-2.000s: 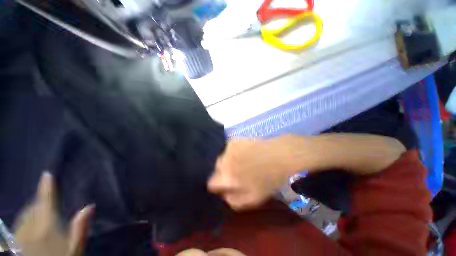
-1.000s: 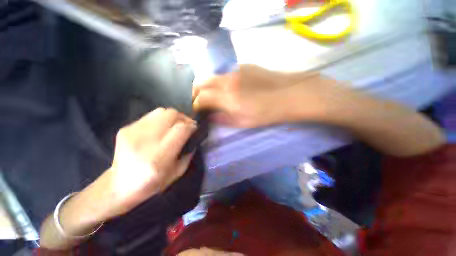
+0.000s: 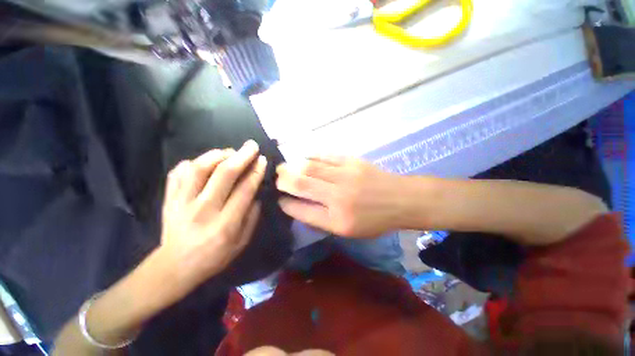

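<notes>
A black garment piece [image 3: 83,174] lies left of and below the presser foot area [image 3: 202,59] and hangs over the table's front edge. My left hand [image 3: 216,208] lies on the cloth, its fingertips near the cloth's right edge. My right hand [image 3: 334,191] is just right of it, fingertips at that same edge, pinching it. The ribbed thread tension dial [image 3: 249,66] is above both hands. The needle itself cannot be made out.
Yellow-handled scissors [image 3: 425,24] lie on the white table [image 3: 334,76]. A ruler scale [image 3: 473,135] runs along its front edge. A dark block [image 3: 613,52] is at the far right. A blue basket [image 3: 616,160] and dark cloth are below the table at right.
My right hand has moved down from near the dial to the cloth's edge. My left hand has flattened onto the cloth. Two seconds ago, the left hand was low at the left.
</notes>
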